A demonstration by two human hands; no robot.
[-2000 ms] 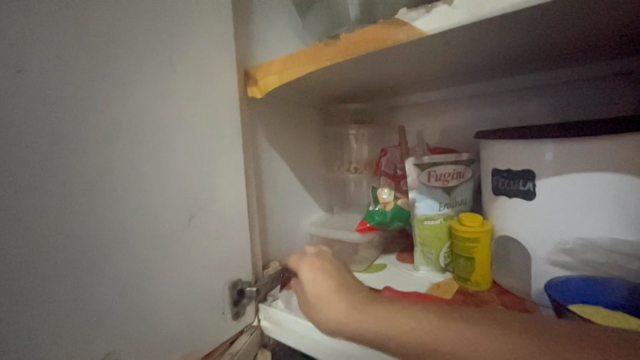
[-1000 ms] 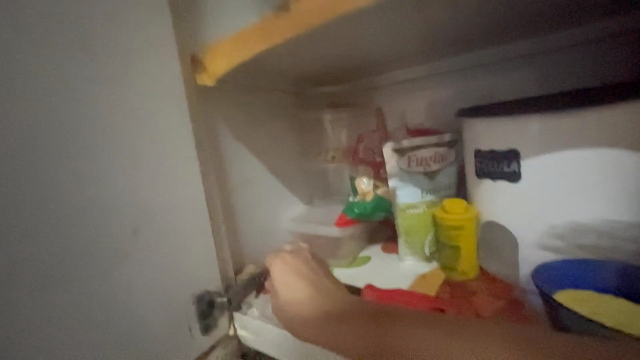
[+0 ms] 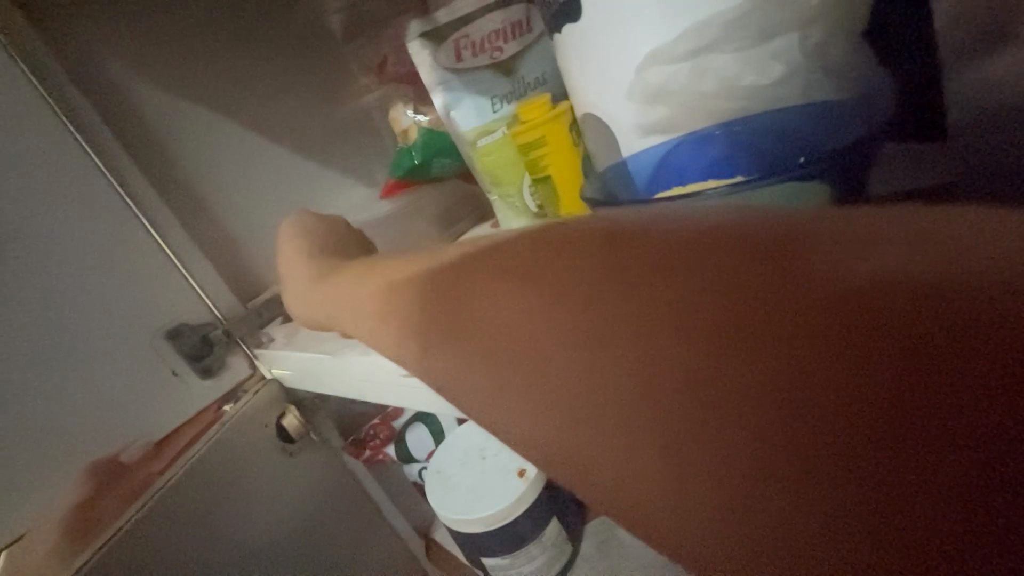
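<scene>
My right hand (image 3: 324, 268) is at the inner left corner of the cupboard shelf (image 3: 344, 372), beside the arm of the metal door hinge (image 3: 200, 344); blur hides whether its fingers grip anything. My left hand (image 3: 96, 496) shows blurred at the lower left, by the bottom edge of the upper cupboard door (image 3: 80, 280); its fingers are not clear. Behind my right forearm stand a Fugini pouch (image 3: 480, 96) and a yellow bottle (image 3: 552, 160). A green and red plastic packet (image 3: 424, 156) lies left of the pouch.
A blue bowl (image 3: 720, 152) with yellow contents stands on the right, before a large white container (image 3: 608, 64). Under the shelf are a white-lidded jar (image 3: 484, 476) and a printed packet (image 3: 400, 436). A lower door (image 3: 264, 496) stands at the lower left.
The view has tilted and dropped, bringing the lower compartment, its jar and my left hand into sight. My right hand remains near the hinge.
</scene>
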